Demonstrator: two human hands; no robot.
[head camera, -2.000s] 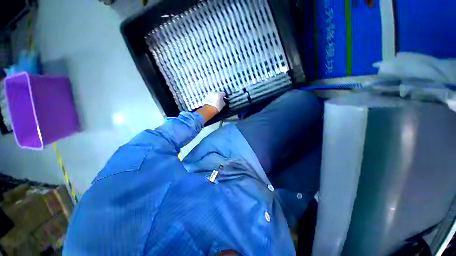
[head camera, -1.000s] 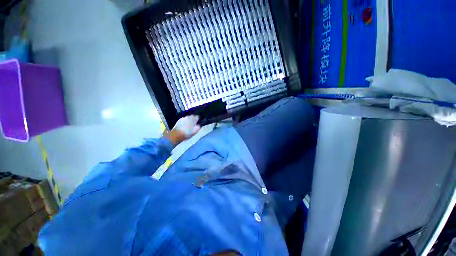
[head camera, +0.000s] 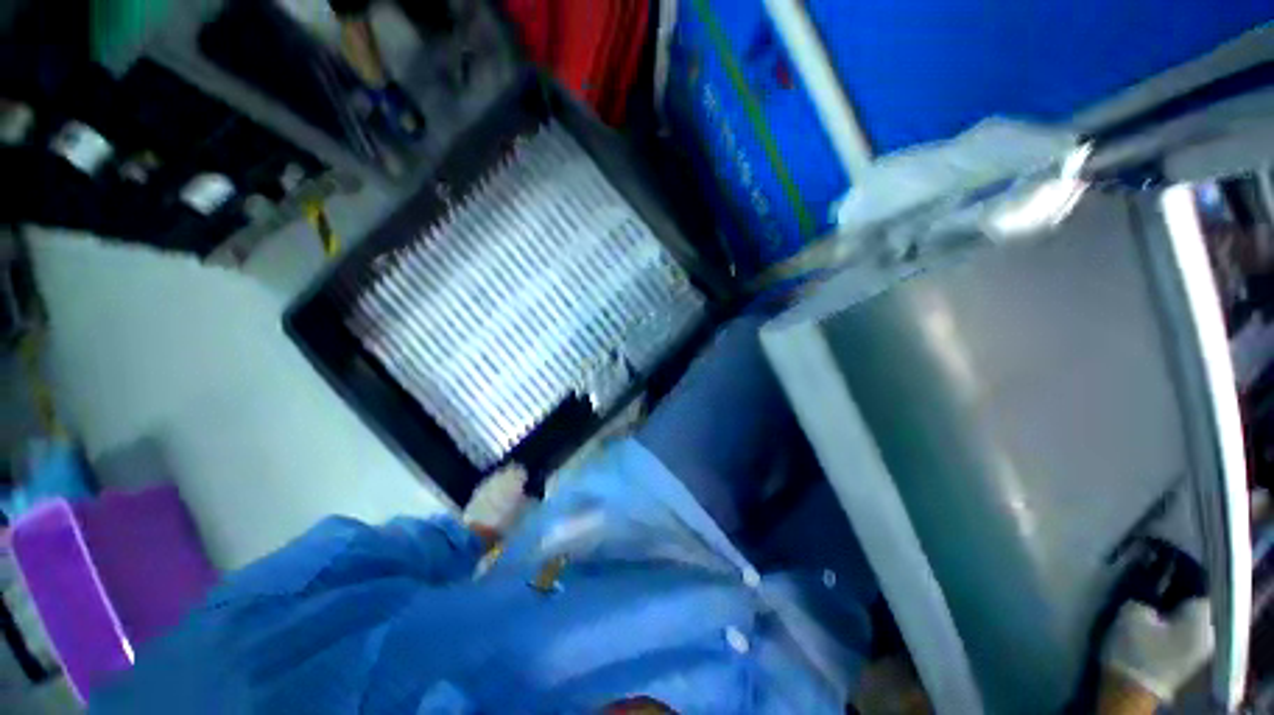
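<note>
The large black parts tray (head camera: 384, 419) stands low at the centre, filled with rows of silvery parts (head camera: 517, 293); a dark bare patch shows at its lower corner. My left hand (head camera: 496, 500), in a white glove, is at the tray's near edge, small and blurred; its fingers and any content cannot be made out. My right hand (head camera: 1162, 647), also gloved in white, is at the lower right over the bench end. A black thing (head camera: 1162, 576) lies against its fingertips; whether it is gripped cannot be told.
The grey-green bench (head camera: 964, 419) is at the right, with a pale rail (head camera: 1213, 419) along its far side. A crumpled white cloth (head camera: 964, 175) lies at the bench corner by blue panels (head camera: 1006, 63). A purple bin (head camera: 133, 573) stands at left. A person's arm (head camera: 361, 49) shows at the top.
The view has turned, so the tray appears rotated and lower. My left hand has moved from the silvery rows to the tray's near edge. My right hand has come into view.
</note>
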